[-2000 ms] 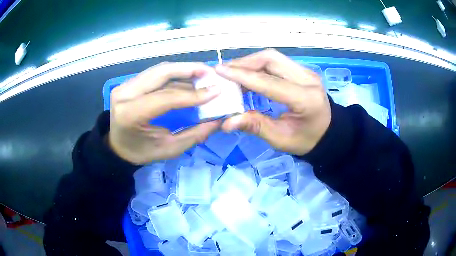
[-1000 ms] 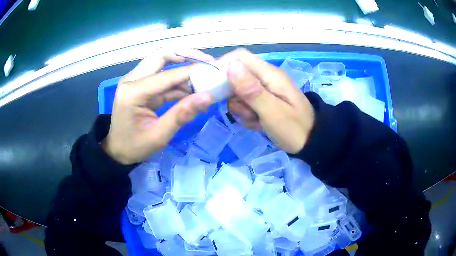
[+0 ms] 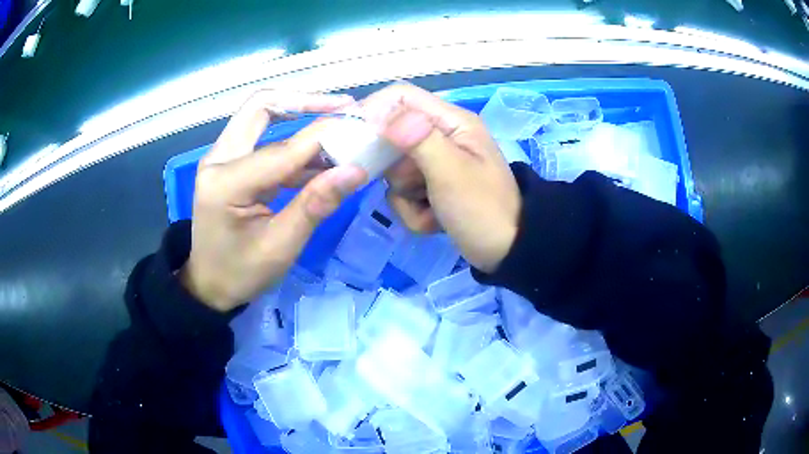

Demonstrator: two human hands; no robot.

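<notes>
A white unit [image 3: 346,140] is held between both hands above the blue bin. A frosted, translucent part, seemingly a clear case [image 3: 380,158], adjoins its right side; how far they fit together is hidden by the fingers. My left hand [image 3: 257,195] grips the unit's left end with thumb below and fingers above. My right hand [image 3: 452,164] holds the right side, thumb on top. A thin lead [image 3: 306,113] runs along my left fingers. Clear cases [image 3: 325,326] fill the lower bin, many with small black rectangles.
The blue bin [image 3: 670,133] holds more clear cases [image 3: 621,160] at its back right. Beyond it runs the bright belt rail [image 3: 443,50], then the green conveyor [image 3: 213,35] with small white units [image 3: 32,44]. The grey ledge [image 3: 53,257] lies at the left.
The hands have turned the white unit and moved slightly left. The translucent part now shows beside it. The lead no longer stands upright. White units on the conveyor have shifted.
</notes>
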